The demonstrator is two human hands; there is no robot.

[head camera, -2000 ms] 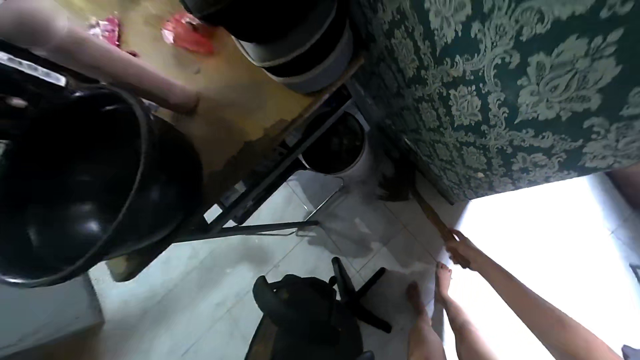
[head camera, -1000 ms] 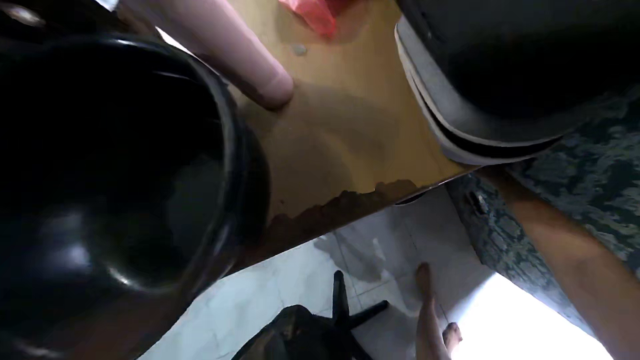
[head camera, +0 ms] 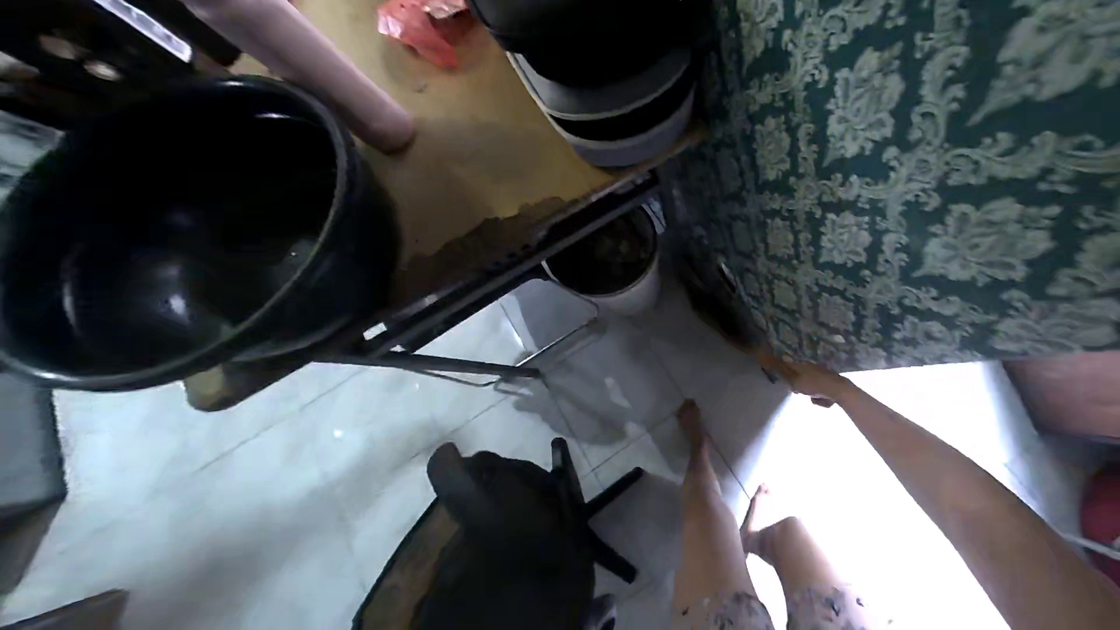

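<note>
My right hand (head camera: 809, 381) is closed around the wooden handle (head camera: 774, 360) of a short broom or brush, low beside the patterned green fabric. Its dark head (head camera: 722, 311) points up and left towards the wall side and is partly lost in shadow. Left of it, under the table edge, stands a white bucket (head camera: 639, 293) with dark contents. My left hand is out of view.
A large black pot (head camera: 184, 219) and a pinkish cylinder (head camera: 341, 83) are on the wooden table (head camera: 481, 157), near a red plastic bag (head camera: 420, 31) and stacked containers (head camera: 612, 105). Green patterned fabric (head camera: 875, 175) hangs at right. A black chair (head camera: 516, 525) stands below, by my bare feet.
The view has shifted strongly twice. One second ago the stacked containers and table hid my right hand; now it shows again, on the broom handle, as it did two seconds ago.
</note>
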